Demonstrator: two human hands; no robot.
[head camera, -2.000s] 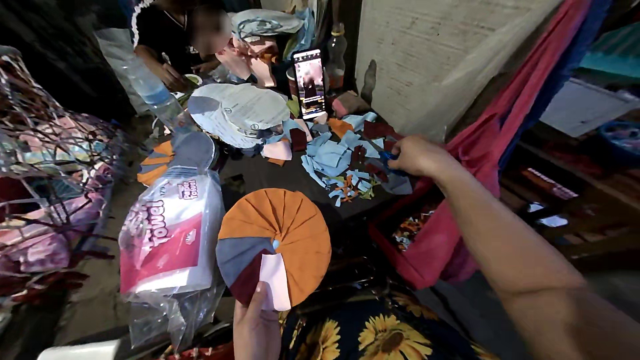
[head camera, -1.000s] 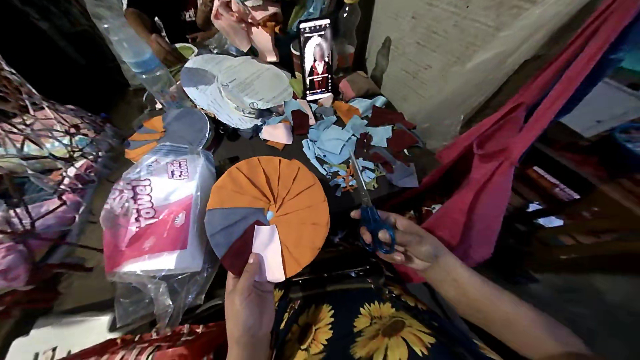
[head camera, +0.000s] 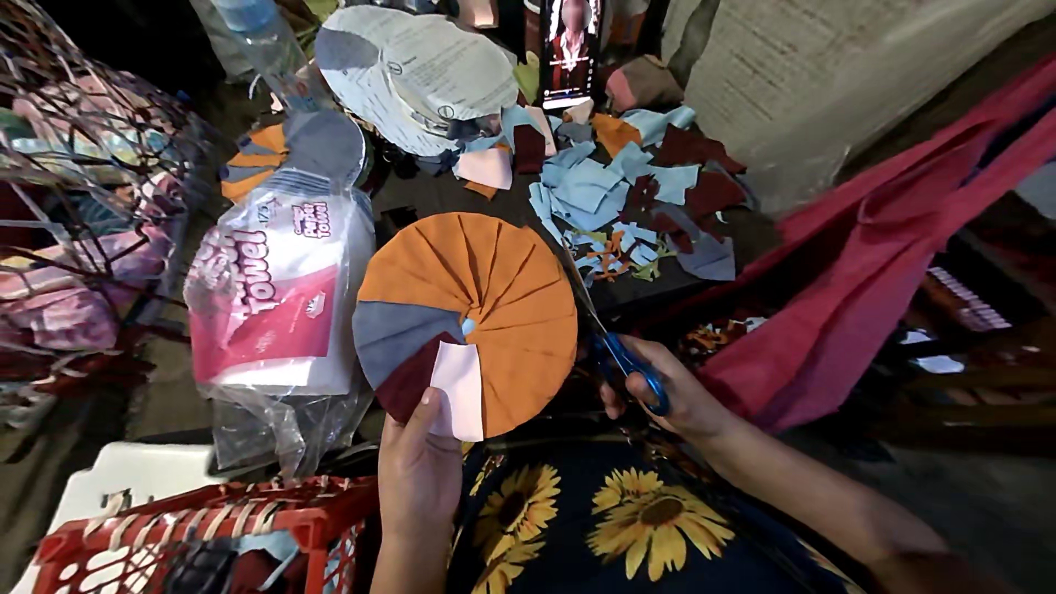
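Observation:
My left hand (head camera: 422, 462) grips the lower edge of a round pleated fabric disc (head camera: 520, 330), its thumb on a pale pink fabric piece (head camera: 458, 389). Orange pleats cover most of the disc, with grey and maroon ones at the lower left and a small light blue spot near the centre. My right hand (head camera: 660, 388) holds scissors with blue handles (head camera: 631, 371), blades pointing up and left beside the disc's right edge. Beyond them lie light blue fabric pieces (head camera: 586, 194), maroon pieces (head camera: 709, 194) and small multicoloured snippets (head camera: 619, 252).
A plastic-wrapped paper towel pack (head camera: 280, 297) stands left of the disc. Behind are stacked printed round pieces (head camera: 421, 74), a lit phone (head camera: 569, 49) and a plastic bottle (head camera: 268, 49). A red plastic crate (head camera: 206, 520) sits lower left; pink-red cloth (head camera: 866, 280) hangs right.
My right hand, first over the scrap pile at the right, has come down and nearer with the scissors to the disc's right side. My left hand still holds the disc.

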